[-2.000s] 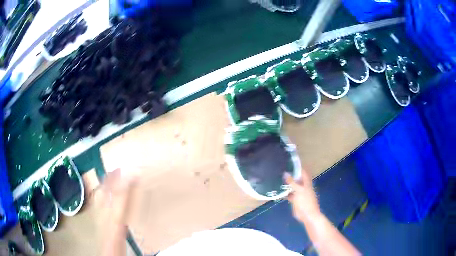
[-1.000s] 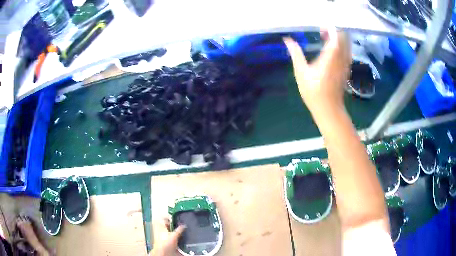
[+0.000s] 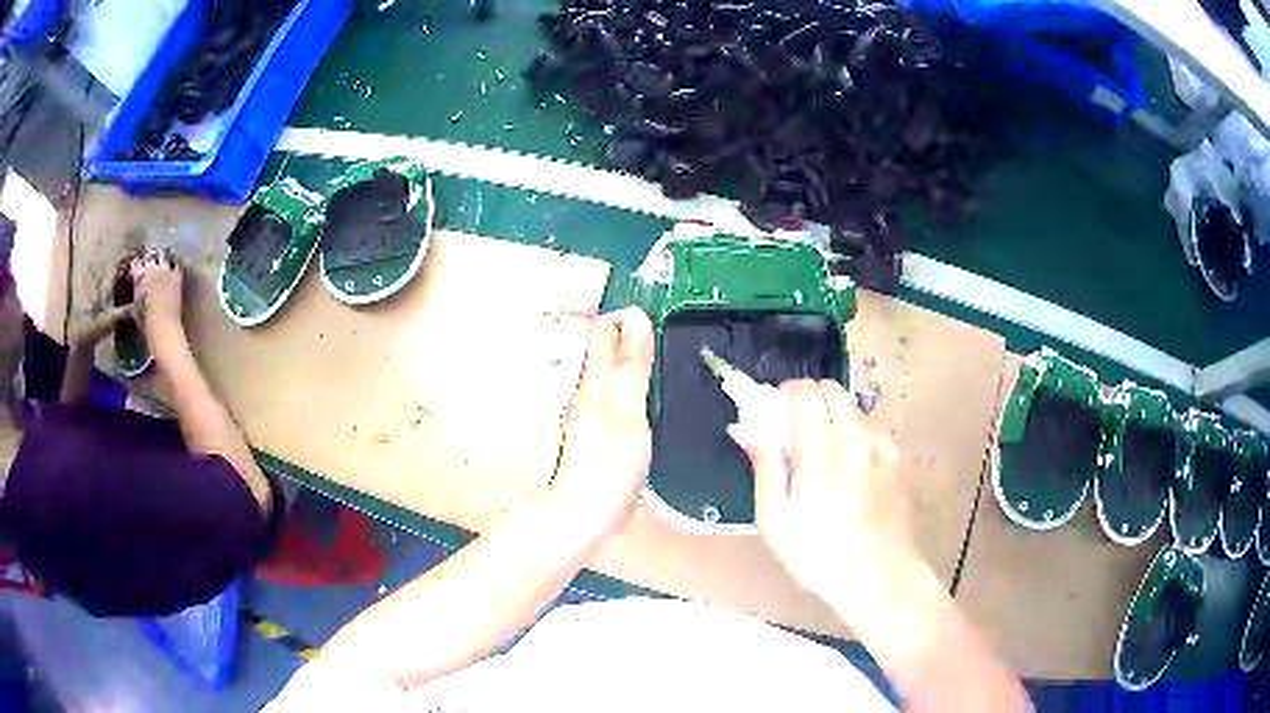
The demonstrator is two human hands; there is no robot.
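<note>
A green, white-rimmed unit [image 3: 745,275] lies on the tan cardboard work mat [image 3: 926,418] in front of me, squared green end away from me. Its recess is dark. My left hand [image 3: 609,418] is along the unit's left edge, fingers together against the rim. My right hand [image 3: 829,467] is over the recess and holds a whitish pointed hand tool [image 3: 738,386] like a pen. The thin tip points into the upper part of the recess. Whether it touches the surface I cannot tell. My right hand covers the unit's lower right part.
A heap of loose black parts [image 3: 780,105] lies beyond the pale rail [image 3: 529,181]. Several more units [image 3: 1052,439] stand at right and two [image 3: 376,230] at left. A blue parts bin [image 3: 223,112] is at upper left. A person in dark clothing [image 3: 139,508] works at far left.
My right hand has come back from the shelf area and now holds the pointed tool over the unit. My left hand is still at the unit's left side. The view has turned left.
</note>
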